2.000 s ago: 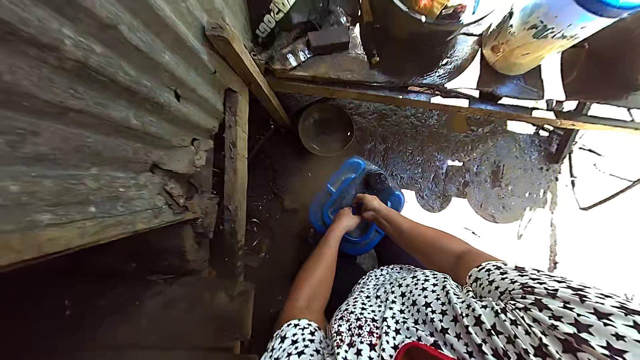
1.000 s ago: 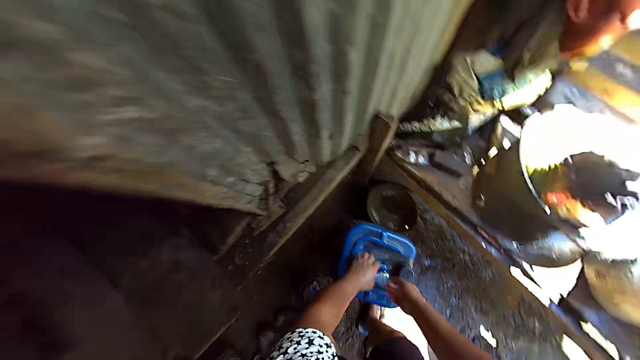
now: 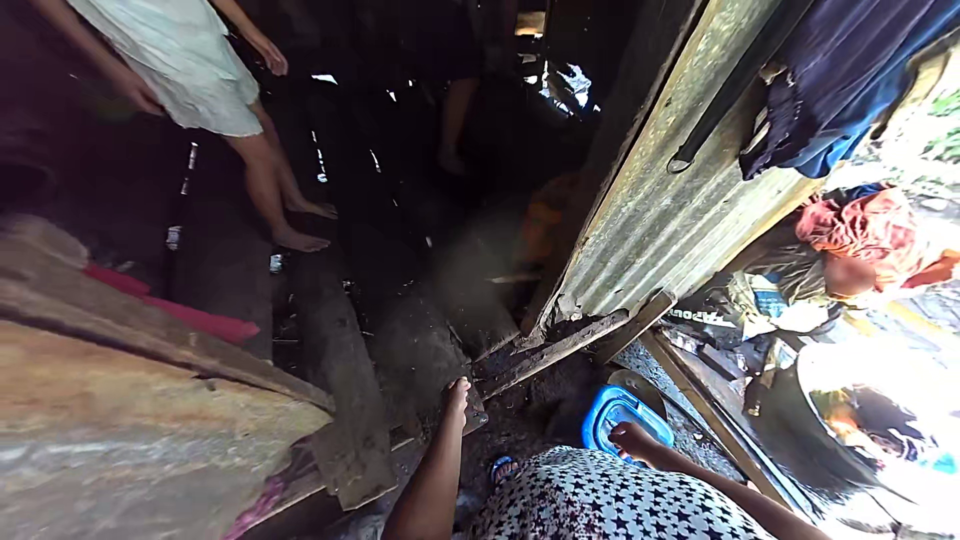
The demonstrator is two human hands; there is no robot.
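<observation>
My left hand (image 3: 458, 395) is extended low over the edge of the wooden floorboards, its fingers partly curled; whether it touches the boards or holds anything small is unclear. My right hand (image 3: 631, 441) is over the near side of a blue plastic basin (image 3: 598, 420), fingers bent, and what lies beneath them is hidden. Behind the basin, a round metal pan (image 3: 637, 386) rests on the wet ground, partly covered by the basin's rim.
Another person (image 3: 262, 157) stands barefoot on gapped floorboards (image 3: 330, 360). A corrugated metal sheet (image 3: 645, 225) with a wooden frame rises at centre right. Clothes (image 3: 840, 90) hang upper right. A large dark pot (image 3: 795, 435) stands at right. A pink cloth (image 3: 199, 319) lies left.
The view has swung far left, bringing the dark interior and the standing person into sight. My left hand has left the basin and reached out left; my right hand remains at the basin.
</observation>
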